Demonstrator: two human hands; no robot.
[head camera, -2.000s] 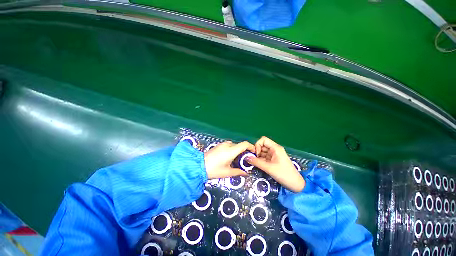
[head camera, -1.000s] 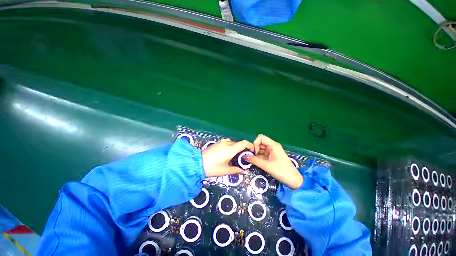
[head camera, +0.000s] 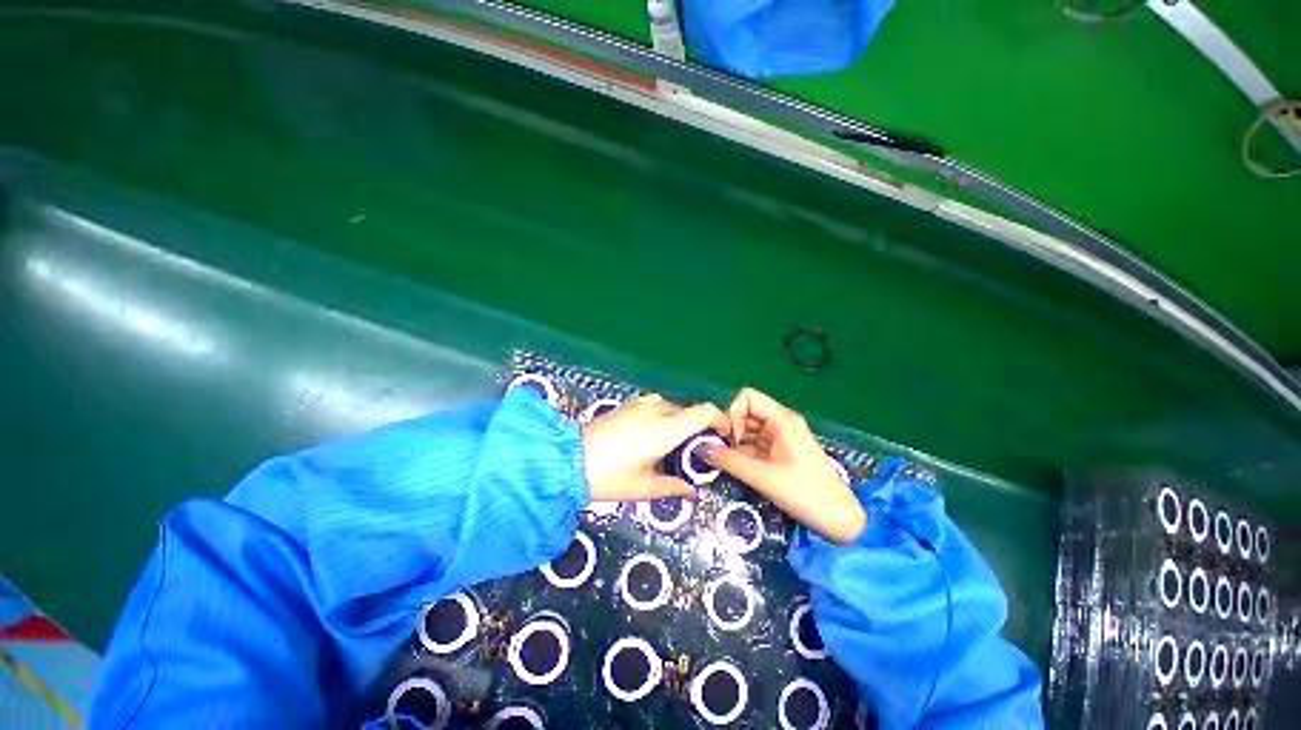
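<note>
My left hand (head camera: 641, 451) and my right hand (head camera: 782, 459) meet over the back part of the parts tray. Between their fingertips they hold a ring unit (head camera: 701, 458), a white ring with a dark rim. My right thumb lies on its white face. The clear parts tray (head camera: 599, 623) lies under my forearms with rows of white-faced rings (head camera: 632, 667) and small brown-orange bits between them. My sleeves cover parts of the tray. Whether the held unit touches the tray is hard to tell.
A thin black ring (head camera: 808, 348) lies on the dark green belt (head camera: 571, 243) beyond my hands. Stacked trays (head camera: 1127, 599) stand at the right. A metal rail (head camera: 799, 136) curves across the back. Beyond it are a blue cloth (head camera: 785, 32), a white-capped bottle (head camera: 665, 29) and a white strap (head camera: 1224, 54).
The black ring on the belt has moved left, from beyond my right forearm to just beyond my right hand. My hands keep nearly the same hold on the ring unit.
</note>
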